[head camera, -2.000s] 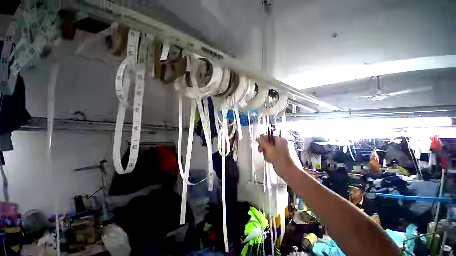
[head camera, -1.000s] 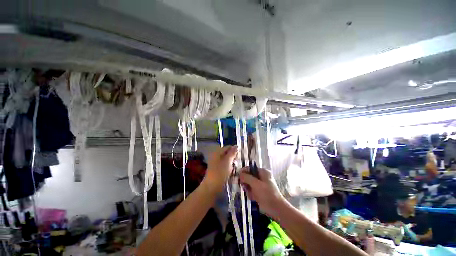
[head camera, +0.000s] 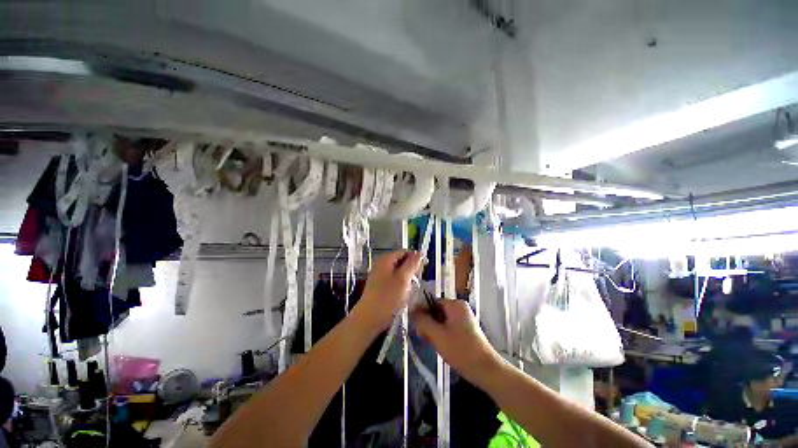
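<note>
White tape rolls (head camera: 416, 194) hang on an overhead rail, with long white strips (head camera: 445, 367) dangling from them. My left hand (head camera: 392, 284) is raised at the centre, its fingers pinched on one white strip below the rolls. My right hand (head camera: 452, 332) is just below and to the right, closed around a small dark tool, probably thread snips (head camera: 433, 306). The tool's tip points up towards the strip by my left fingers. Whether its blades touch the strip cannot be told.
Dark garments (head camera: 149, 223) hang at the left. A white bag (head camera: 573, 324) hangs at the right. A person (head camera: 759, 394) sits at the far right. Bright green cloth (head camera: 512, 433) is below. Clutter and a fan (head camera: 178, 385) are at the lower left.
My left hand came in from out of view and pinches a strip. My right hand came down from near the rolls to beside it. The view turned right since one second ago, then slightly left.
</note>
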